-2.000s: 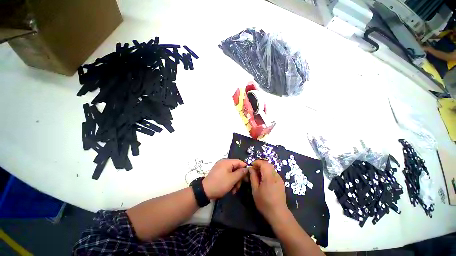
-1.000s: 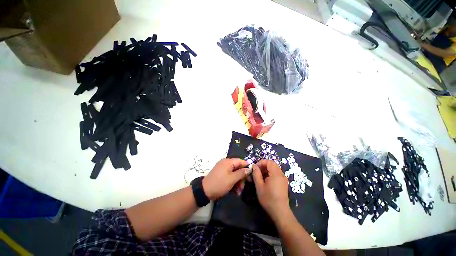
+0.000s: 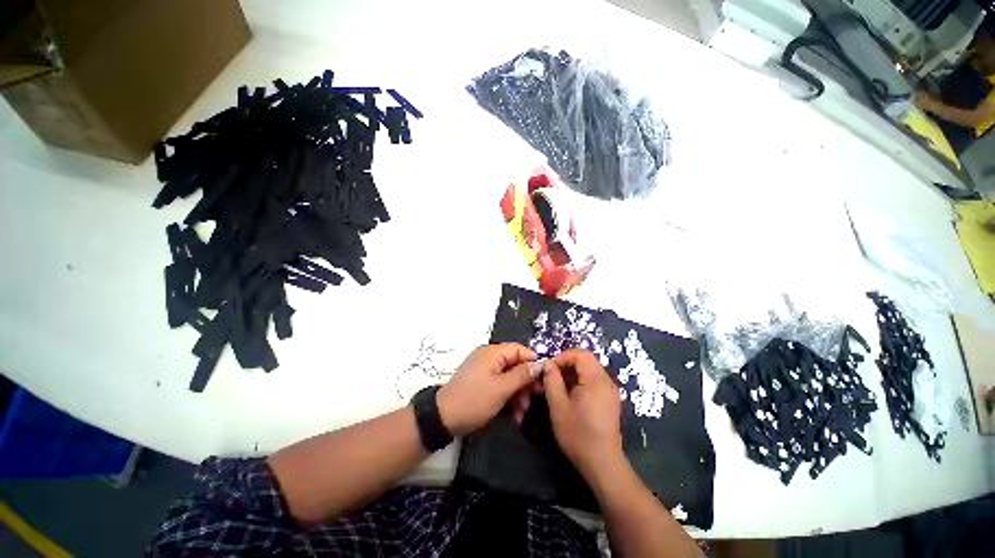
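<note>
My left hand [image 3: 486, 389] and my right hand [image 3: 586, 411] meet fingertip to fingertip over the black work mat [image 3: 671, 469]. They pinch a tiny pale fastener part [image 3: 539, 368] between them. The dark area under my fingers blends with the mat, so I cannot tell whether a fabric tab is held too. Shiny silver-purple metal parts [image 3: 570, 327] lie just beyond my fingertips, and whiter backing parts [image 3: 646, 381] lie to their right. A large heap of black fabric tabs [image 3: 273, 196] is on the left. Fitted tabs with white dots [image 3: 796, 403] are heaped right of the mat.
A red and yellow tape dispenser [image 3: 548, 234] stands behind the mat. A full plastic bag [image 3: 578, 120] lies farther back. A cardboard box [image 3: 142, 76] is far left. A crumpled clear bag [image 3: 742, 332] touches the fitted heap; a smaller heap [image 3: 906, 371] lies beyond. A person's arm [image 3: 949, 109] shows top right.
My hands stay together over the mat with only small finger movements. The whole view has shifted slightly, so the things on the table appear a little further left and up.
</note>
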